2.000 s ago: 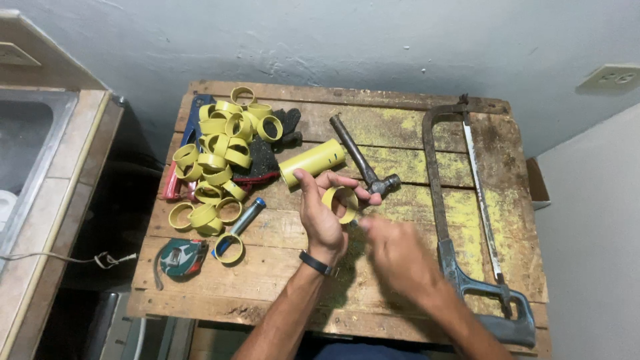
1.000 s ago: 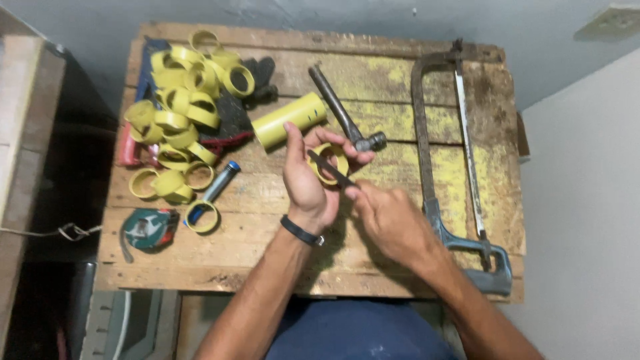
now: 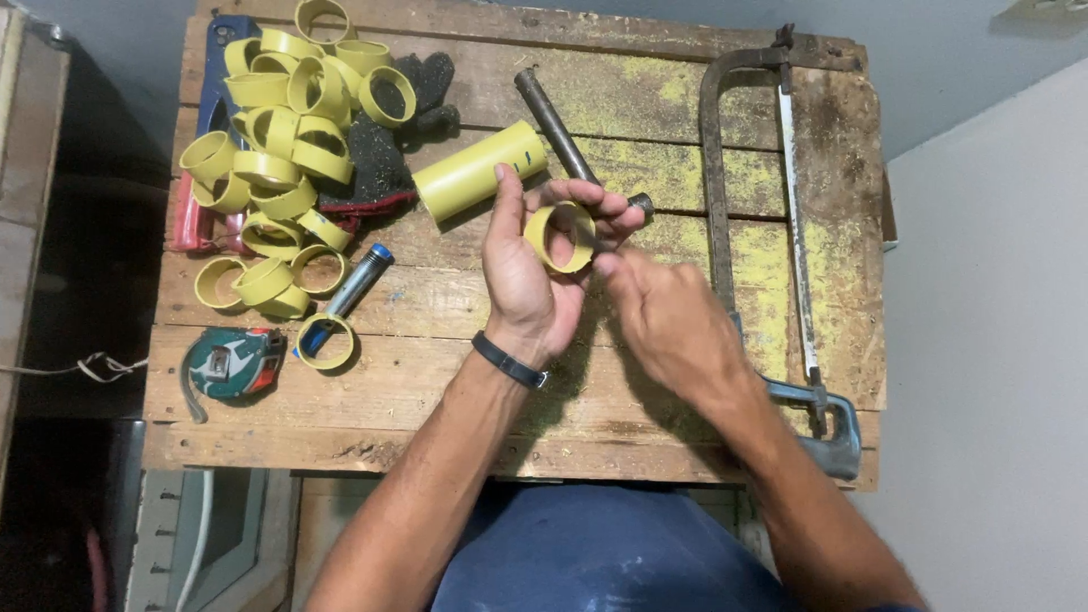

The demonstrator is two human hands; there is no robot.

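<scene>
A yellow plastic pipe ring [image 3: 535, 231] rests in my left hand [image 3: 531, 272], its opening facing up toward me. My right hand [image 3: 680, 327] is closed at the ring's right edge; the tool in its fingers is mostly hidden now. Just behind my left hand lies a longer yellow pipe piece [image 3: 480, 170] with small dark marks. A hammer [image 3: 557, 123] lies beyond, its head partly covered by my fingers. Many cut yellow rings [image 3: 265, 168] are heaped at the left, on and around a dark glove [image 3: 374, 161].
On the wooden table [image 3: 408, 365] lie a hacksaw [image 3: 716, 187] at the right, a tape measure [image 3: 234, 364] at the front left and a blue-ended metal tool [image 3: 359, 280] with a ring over its lower end. Yellow shavings cover the right part. A red-and-blue object [image 3: 194, 212] sits under the heap.
One second ago a dark, narrow blade from my right hand lay across the ring; now the blade is mostly out of sight. The ring stays in my left hand. The view has shifted.
</scene>
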